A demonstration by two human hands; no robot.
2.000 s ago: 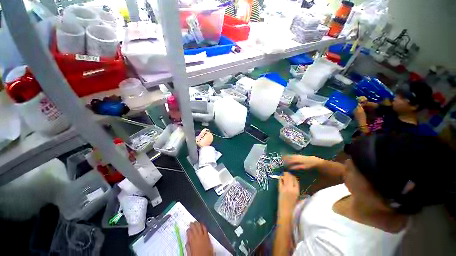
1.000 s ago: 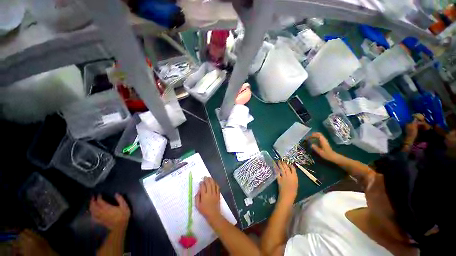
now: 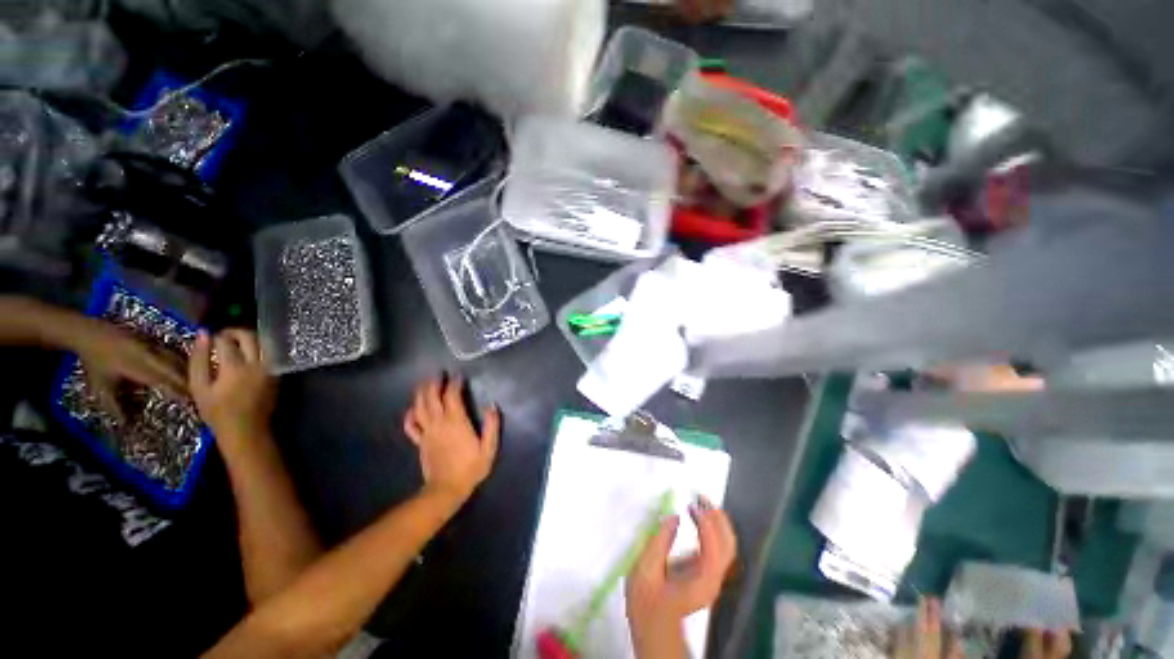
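My left hand (image 3: 451, 435) rests on the black bench left of the clipboard, fingers spread and empty. My right hand (image 3: 682, 573) is on the clipboard's white sheet (image 3: 579, 489), fingers and thumb apart, with nothing seen in it. The clipboard has a dark metal clip (image 3: 637, 435) at its top. A green pen (image 3: 612, 579) with a red flower-like end lies slanted on the sheet, its upper end close beside my right thumb. The sheet's writing is too blurred to read.
At left, another person's hands (image 3: 232, 373) work at a blue tray (image 3: 191, 479) of small metal parts. A clear box of parts (image 3: 322, 296) stands beside it. Clear boxes (image 3: 586, 193) line the back. A blurred grey post crosses at right, over the green mat (image 3: 798, 554).
The view has swung left, bringing the blue trays and the person at left into sight. My left hand now shows nearer the clipboard. The pen lies more slanted, close to my right hand.
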